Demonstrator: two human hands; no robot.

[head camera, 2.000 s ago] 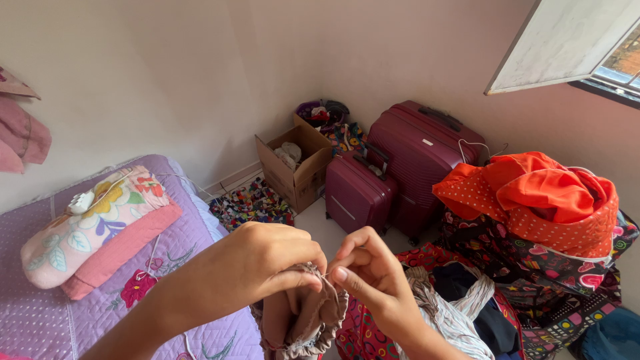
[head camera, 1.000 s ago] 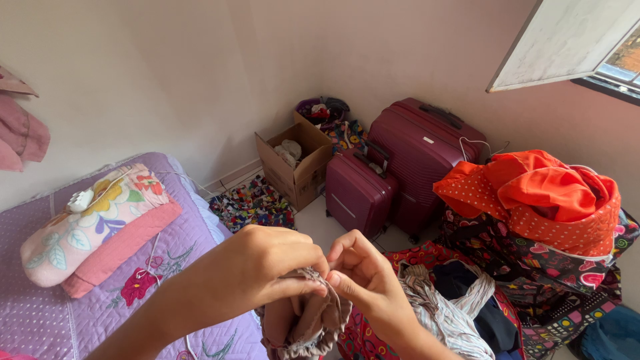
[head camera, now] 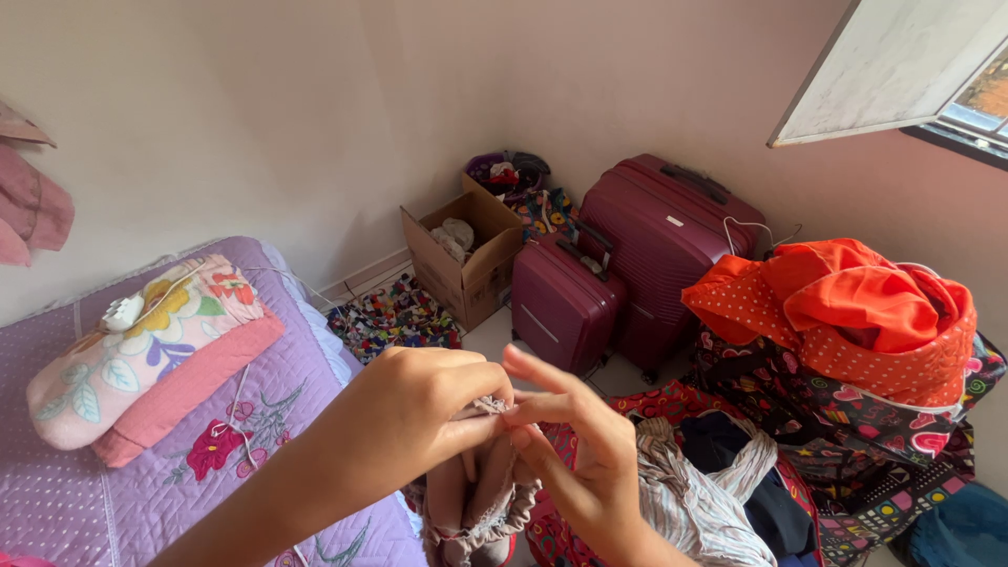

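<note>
A brownish-pink garment with a gathered elastic edge (head camera: 508,504) hangs open below my two hands at the lower middle. My left hand (head camera: 429,409) pinches its gathered rim between thumb and fingers. Close against it, my right hand (head camera: 579,441) grips the same rim with thumb and fingertips, its index finger raised. The fingertips of both hands nearly meet, and they partly hide the held edge.
A bed with a purple quilt (head camera: 315,488) and rolled floral blanket (head camera: 165,339) lies left. Ahead stand a cardboard box (head camera: 492,276), a rag rug (head camera: 394,319) and maroon suitcases (head camera: 563,307). Right are patterned bags (head camera: 835,394), orange cloth (head camera: 874,299), striped cloth (head camera: 693,504) and a window shutter (head camera: 890,71).
My right hand's fingers have shifted along the rim, and its index finger is now raised. The garment stays held between both hands.
</note>
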